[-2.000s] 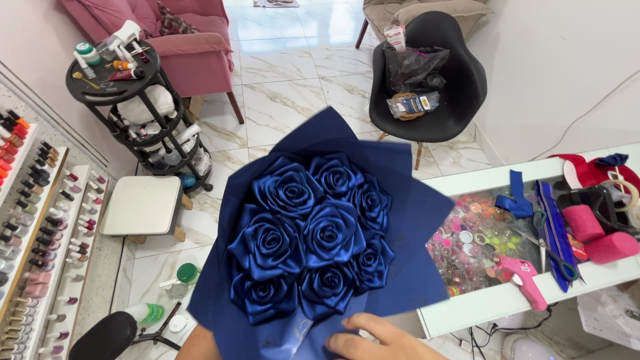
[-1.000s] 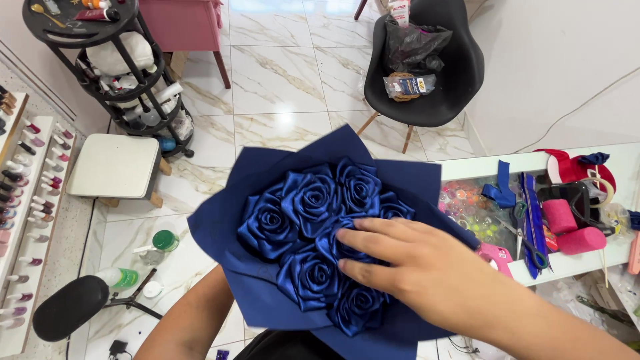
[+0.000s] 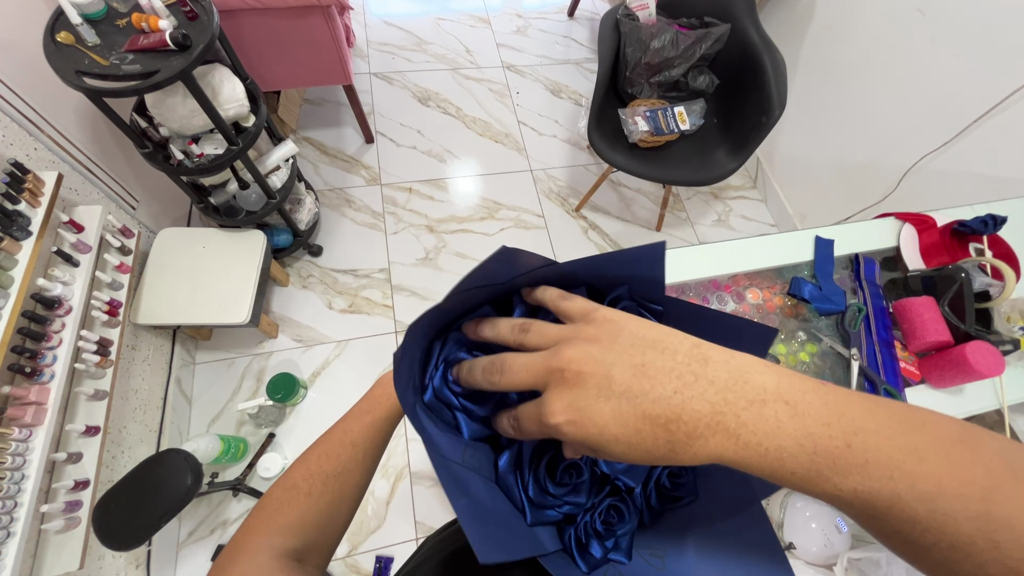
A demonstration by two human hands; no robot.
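A bouquet of blue satin ribbon roses (image 3: pixel 560 480) in dark blue wrapping paper (image 3: pixel 480 520) is tilted in front of me. My right hand (image 3: pixel 592 372) lies over the upper roses with its fingers spread, touching the petals and covering several blooms. My left forearm (image 3: pixel 328 480) reaches up from below to the bouquet's left side. The left hand itself is hidden behind the paper, so its grip does not show.
At right, a glass-topped white table (image 3: pixel 768 254) bears scissors (image 3: pixel 856 344), blue ribbon (image 3: pixel 824 284) and pink foam rolls (image 3: pixel 960 364). A black chair (image 3: pixel 736 104) holds bags. Left are a black trolley (image 3: pixel 128 76), a stool (image 3: pixel 200 272), bottles on the floor and nail polish racks (image 3: pixel 72 384).
The bouquet has tilted and turned. My right hand, low at the paper two seconds ago, moved onto the roses and now spreads over the upper ones.
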